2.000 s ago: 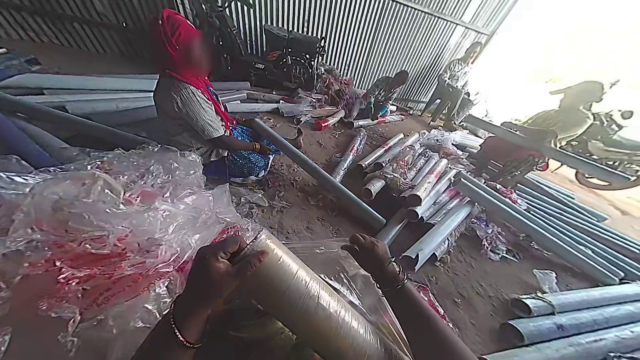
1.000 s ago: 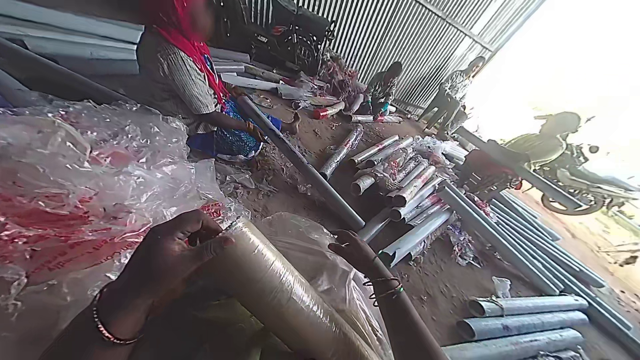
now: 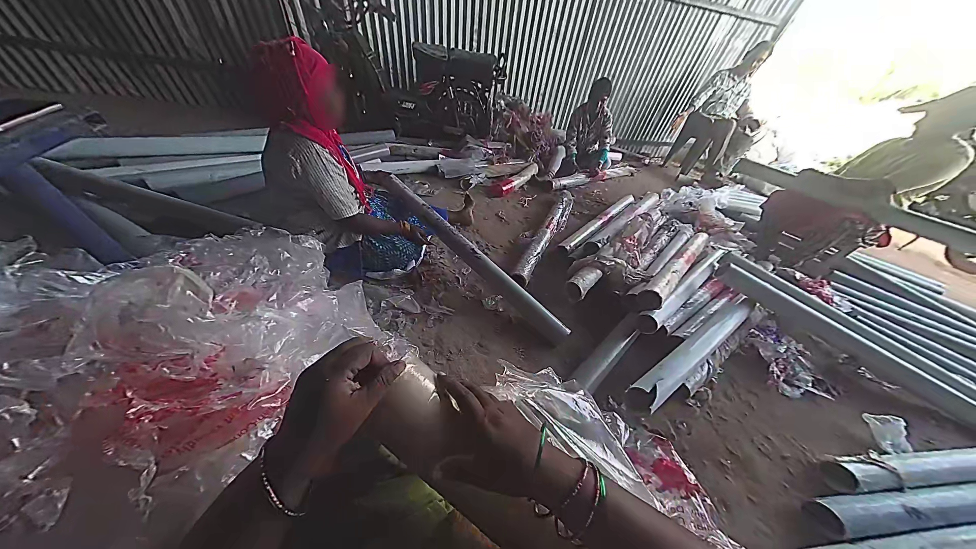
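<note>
A pipe wrapped in clear plastic film [image 3: 415,404] slants up from the lower middle, its near part below the frame. My left hand [image 3: 339,408] is at its upper end, thumb and fingers pinched together at the film's edge. My right hand [image 3: 488,431] lies over the pipe's right side, fingers bent along it; whether it grips is unclear. Loose clear film [image 3: 568,415] spreads to the right of the pipe, beside my right wrist. Left of my hands is a large heap of crumpled clear plastic with red print [image 3: 191,358].
A seated person in a red headscarf [image 3: 335,168] holds a grey pipe [image 3: 488,267] slanting to the ground. Several wrapped pipes [image 3: 671,282] lie beyond my hands, more grey pipes [image 3: 915,469] at lower right. Two people, motorcycles and a corrugated metal wall [image 3: 534,61] stand farther back.
My right hand has moved left from the loose film onto the wrapped pipe, close to my left hand. My left hand stays at the pipe's upper end.
</note>
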